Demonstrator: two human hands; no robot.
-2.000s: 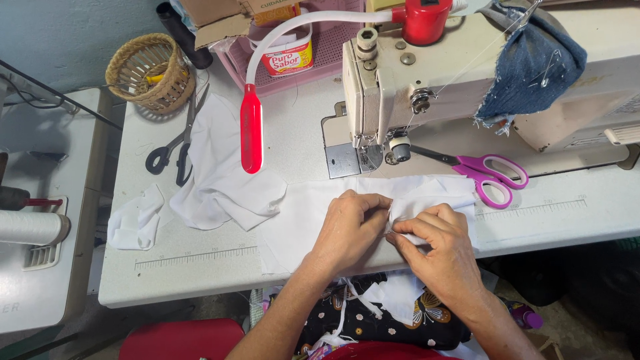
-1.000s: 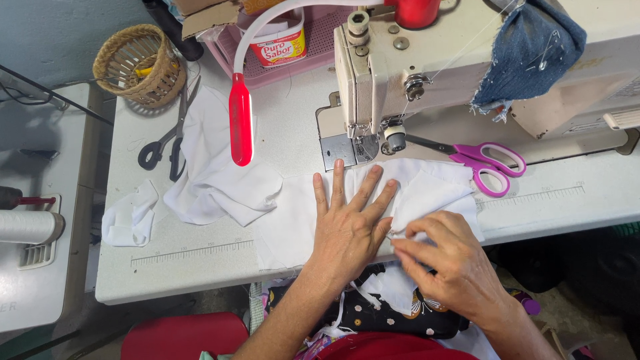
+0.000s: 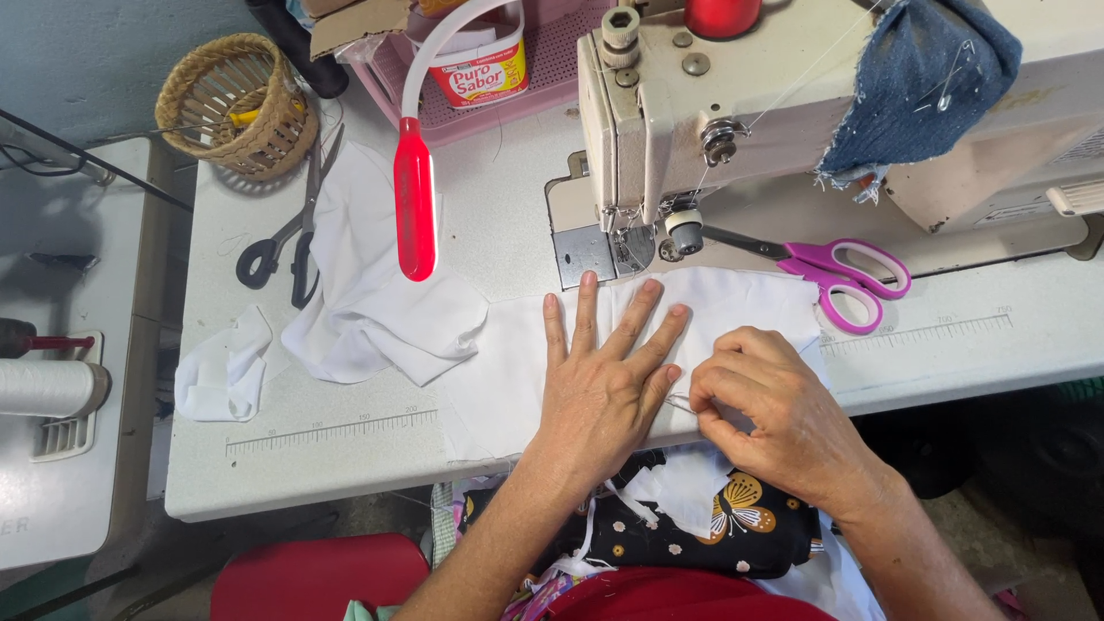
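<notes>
White fabric point(image 3: 500, 371) lies along the front of the sewing table, below the sewing machine's needle area point(image 3: 625, 241). My left hand point(image 3: 604, 388) rests flat on it with fingers spread, fingertips close to the metal needle plate point(image 3: 582, 254). Beside it, my right hand point(image 3: 759, 397) pinches something thin at the fabric's front edge; a bit of dark thread or a fine tool shows at the fingertips, too small to tell. Pink-handled scissors point(image 3: 832, 267) lie behind my right hand, partly under the machine arm. More white fabric point(image 3: 371, 302) is bunched at the left.
Black-handled scissors point(image 3: 293, 233), a small white scrap point(image 3: 228, 371) and a wicker basket point(image 3: 237, 103) are at the left. A red lamp point(image 3: 416, 207) hangs over the table before a pink tray point(image 3: 552, 69). Denim point(image 3: 931, 86) drapes the machine. A thread cone point(image 3: 52, 388) sits farther left.
My left hand was bent at the fabric beside my right two seconds ago; it has since flattened with fingers spread. My right hand still pinches near the front edge.
</notes>
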